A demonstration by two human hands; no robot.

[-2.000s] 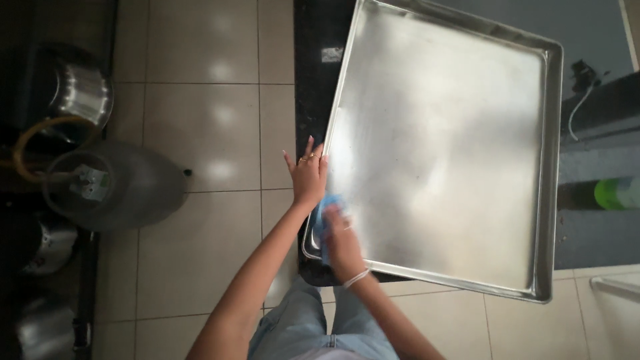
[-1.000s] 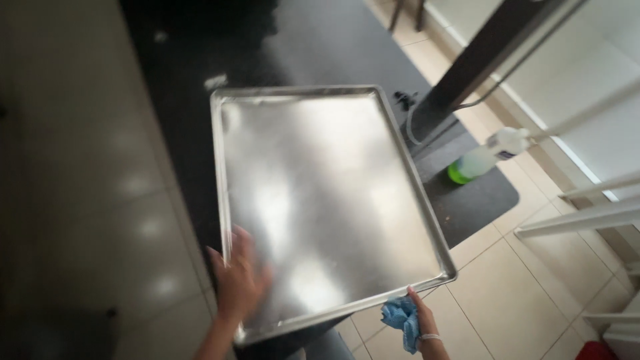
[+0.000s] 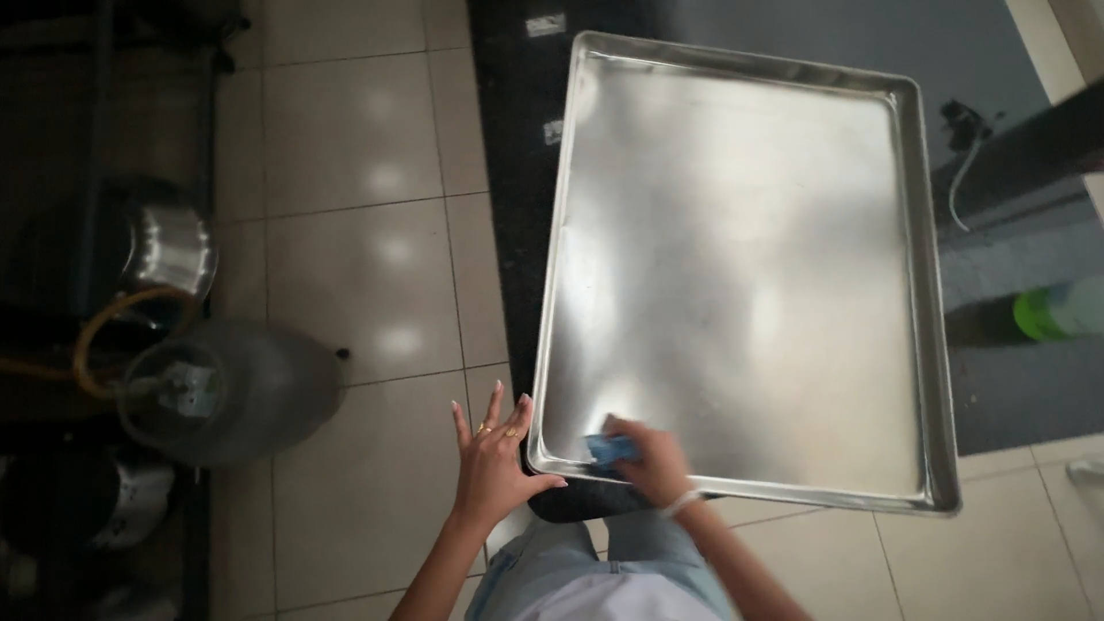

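A large rectangular metal baking tray (image 3: 733,276) with raised rims lies on a dark countertop (image 3: 517,129). My left hand (image 3: 496,470) is at the tray's near left corner, its fingers spread and its thumb against the near rim; it holds nothing. My right hand (image 3: 651,461), somewhat blurred, grips a crumpled blue cloth (image 3: 611,450) on the inside of the tray, close to the near rim and the same corner. Part of the cloth is hidden under the fingers.
A gas cylinder (image 3: 259,392) with an orange hose (image 3: 82,345) stands on the tiled floor at left, near metal pots (image 3: 168,250). Right of the tray are a bottle with green liquid (image 3: 1044,314), a thin pale cable (image 3: 959,190) and a dark post (image 3: 1026,155).
The right hand and blue cloth have moved from the tray's near right corner to the near left corner inside. The left hand has moved off the tray's surface to its outer corner. The view has turned.
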